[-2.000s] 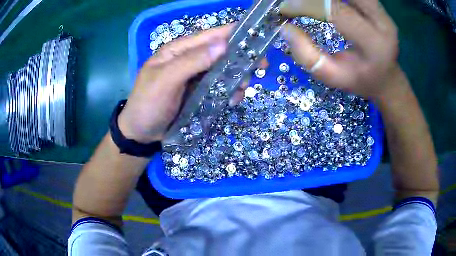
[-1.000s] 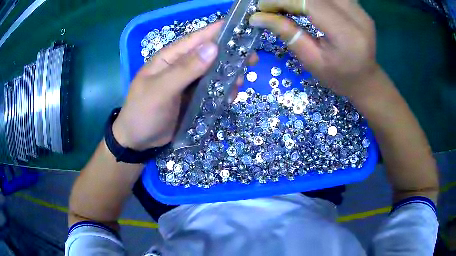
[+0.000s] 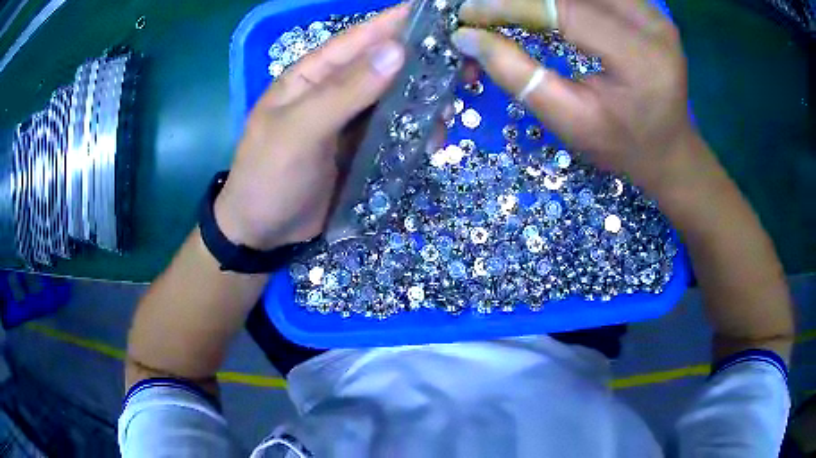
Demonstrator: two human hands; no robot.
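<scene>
My left hand (image 3: pixel 291 148), with a black wristband, grips a long narrow slotted metal rail (image 3: pixel 394 134) held slanted over the parts tray. Small round shiny fittings show along the rail. My right hand (image 3: pixel 599 94) is at the rail's upper end, thumb and index finger close together at the rail; pale bands circle its fingers. Whether a fitting is between the fingertips cannot be told. The blue tray (image 3: pixel 483 331) holds hundreds of loose silver fittings (image 3: pixel 501 241). The rail's top end is cut off by the picture's edge.
Bright, slightly curved rails (image 3: pixel 76 161) stand side by side on the green bench (image 3: pixel 183 98) at the left. Pale curved strips (image 3: pixel 31 36) show at the top left. A yellow line (image 3: pixel 250 379) crosses the grey floor below. A blue object (image 3: pixel 31 300) is at the lower left.
The rail has become steeper than two seconds ago. My right thumb and index finger have moved left and closer together at the rail. The tray shifted slightly in view.
</scene>
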